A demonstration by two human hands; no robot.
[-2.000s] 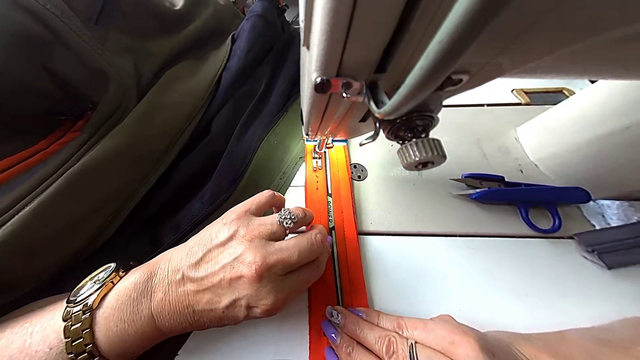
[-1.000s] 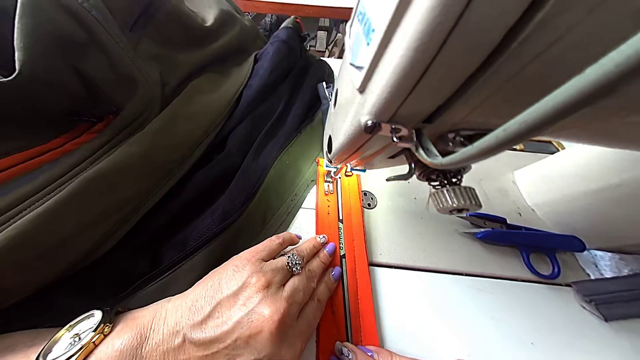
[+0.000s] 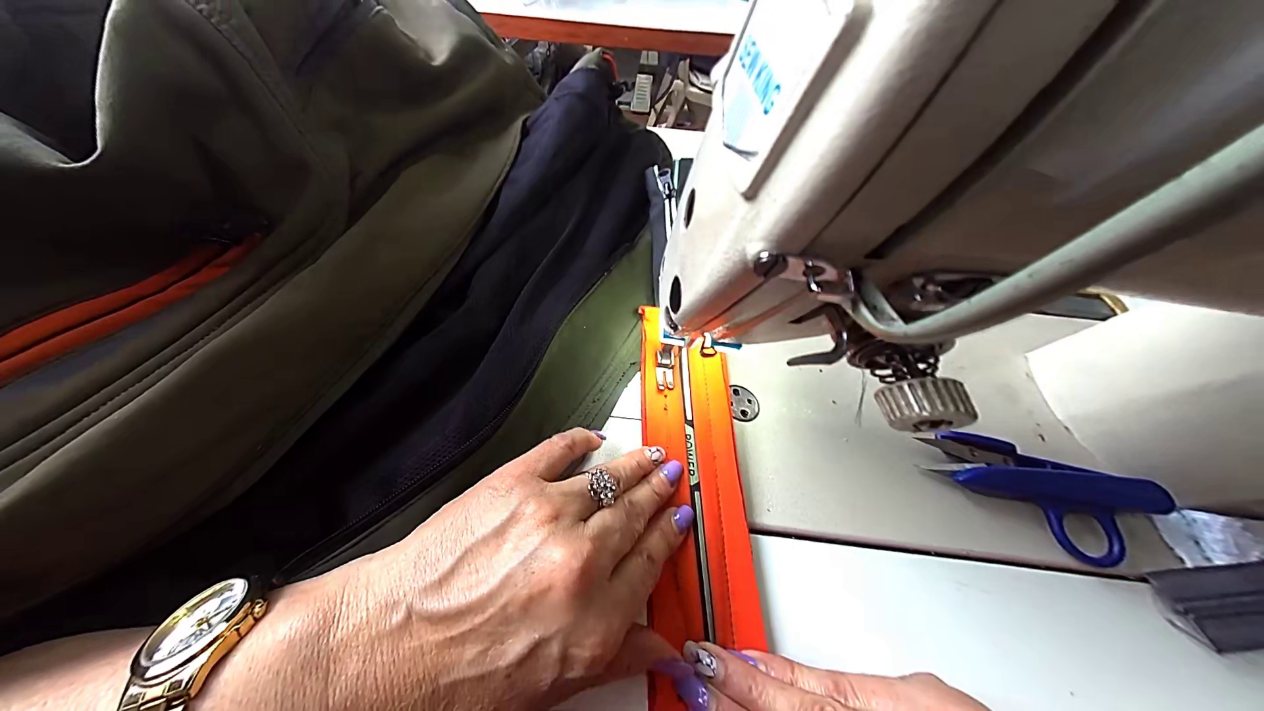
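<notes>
An orange zipper tape [image 3: 731, 533] with a dark, lettered centre strip runs from the presser foot [image 3: 666, 367] of a sewing machine [image 3: 839, 148] toward me. My left hand [image 3: 533, 563], wearing a ring and a wristwatch, rests flat on the tape's left side with its fingertips near the centre strip. At the bottom, my right hand [image 3: 800, 681] has its fingertips on the near part of the tape; most of that hand is cut off by the frame, and whether it pinches the tape is unclear. An olive and navy garment [image 3: 425, 296] is bunched left of the machine.
Blue thread snips [image 3: 1066, 484] lie on the machine bed, right of the tape. A knurled tension knob [image 3: 926, 403] sits above the bed. A folded dark grey fabric piece [image 3: 1215, 602] is at the right edge. Behind stands a white surface with a reddish edge [image 3: 612, 32].
The view has shifted, showing more of the area behind the machine. My left hand's fingers, curled two seconds ago, now lie flatter on the tape.
</notes>
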